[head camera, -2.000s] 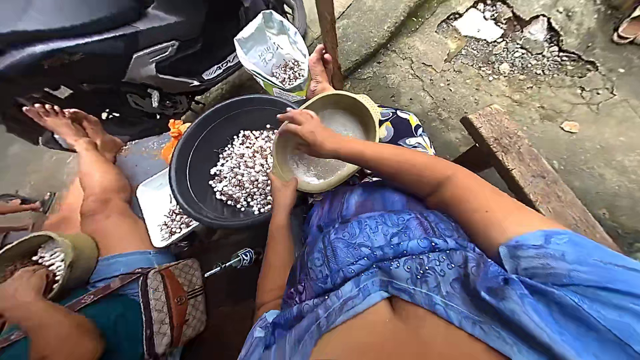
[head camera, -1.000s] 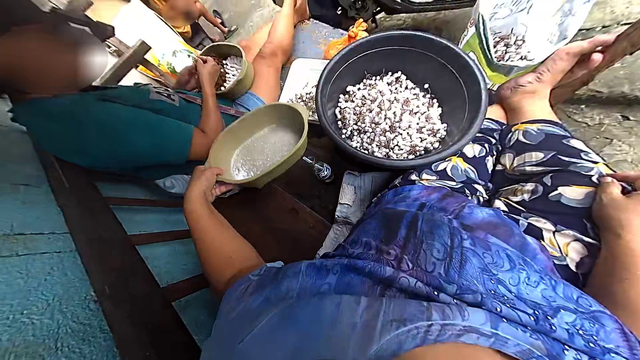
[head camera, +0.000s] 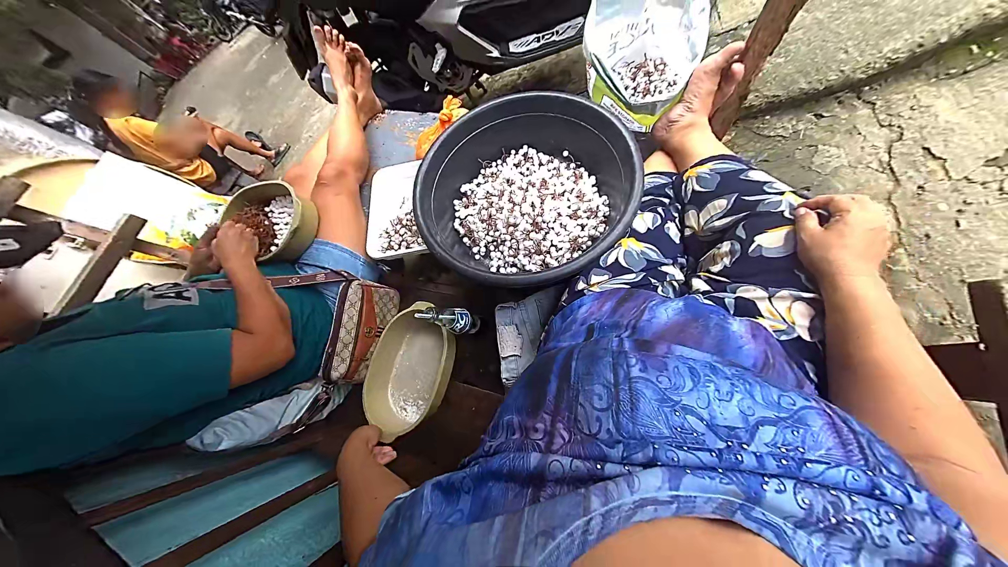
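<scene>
My left hand point(head camera: 368, 446) grips the near end of an oval olive-green plastic basin point(head camera: 409, 374), which has whitish residue on its bottom. The basin is tilted, low beside the bench, with a glass bottle point(head camera: 450, 320) at its far side. My right hand point(head camera: 844, 236) rests on my thigh over the flowered trousers, fingers loosely curled; whether anything is in it cannot be told. Ahead of me a round black plastic basin point(head camera: 622, 228) holds a heap of small white balls with thin reddish-brown stems point(head camera: 531, 211).
A white tray point(head camera: 386, 189) and an open plastic sack point(head camera: 646, 39) hold more stemmed balls. At left a co-worker in teal has both hands in another green basin point(head camera: 303, 228). A shoulder bag point(head camera: 361, 331), an orange plastic bag point(head camera: 442, 122) and a parked motorcycle point(head camera: 504, 31) are near.
Two seconds ago the green basin was over my lap with my right hand inside; it is now low at my left. My right hand has gone to my thigh. The view has swung considerably.
</scene>
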